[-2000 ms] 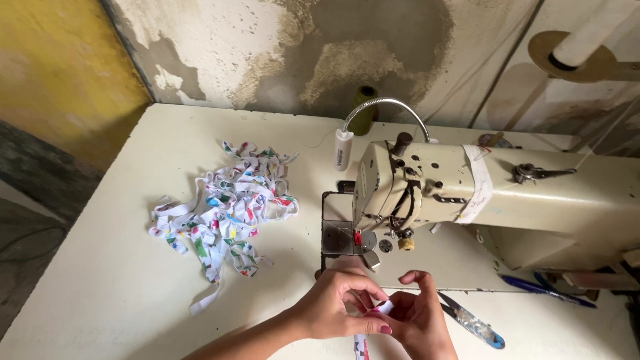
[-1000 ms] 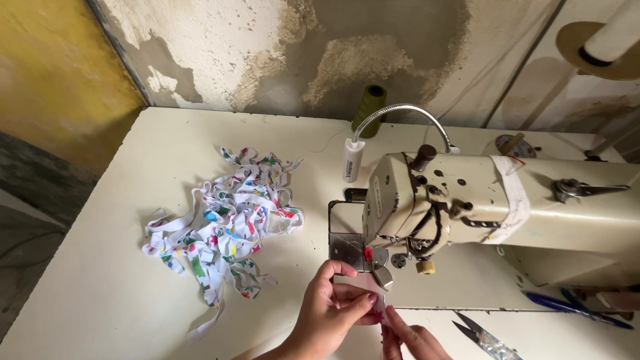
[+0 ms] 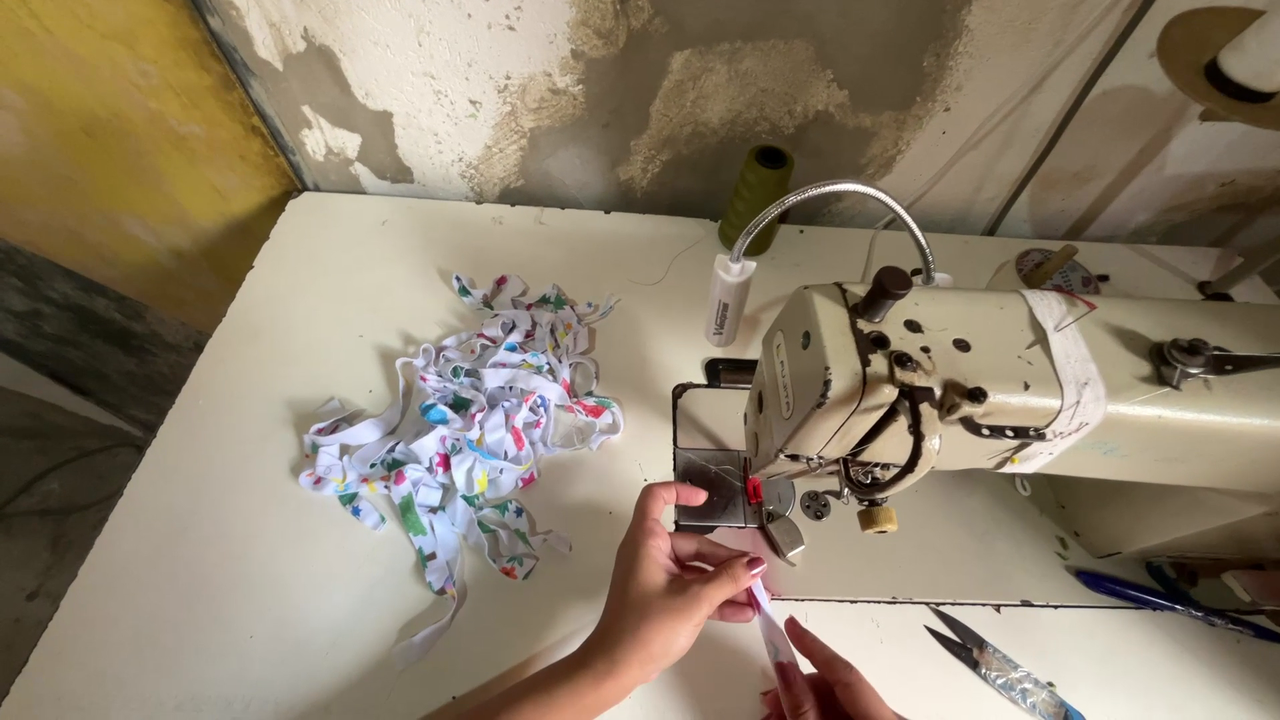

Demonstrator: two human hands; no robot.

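Observation:
My left hand (image 3: 675,590) pinches a narrow white fabric strip (image 3: 773,632) between thumb and fingers, just in front of the sewing machine's needle plate (image 3: 712,487). Lower down, at the bottom edge of the view, my right hand (image 3: 825,685) holds the same strip, its lower part hidden by the fingers. Above my hands is the head of a cream industrial sewing machine (image 3: 810,385), with a red part (image 3: 754,489) by its presser foot. A tangled heap of white fabric strips with a coloured print (image 3: 490,410) lies on the table to the left.
Thread snips (image 3: 1000,665) lie right of my right hand, and a blue pen (image 3: 1170,603) is farther right. A white lamp on a flexible metal neck (image 3: 731,300) and an olive thread cone (image 3: 757,200) stand behind the machine head. The white table (image 3: 270,330) meets a patchy wall.
My hands were close together around the strip two seconds ago; now they are farther apart along it, the right one lower. The left index finger has lifted off. The view has shifted somewhat.

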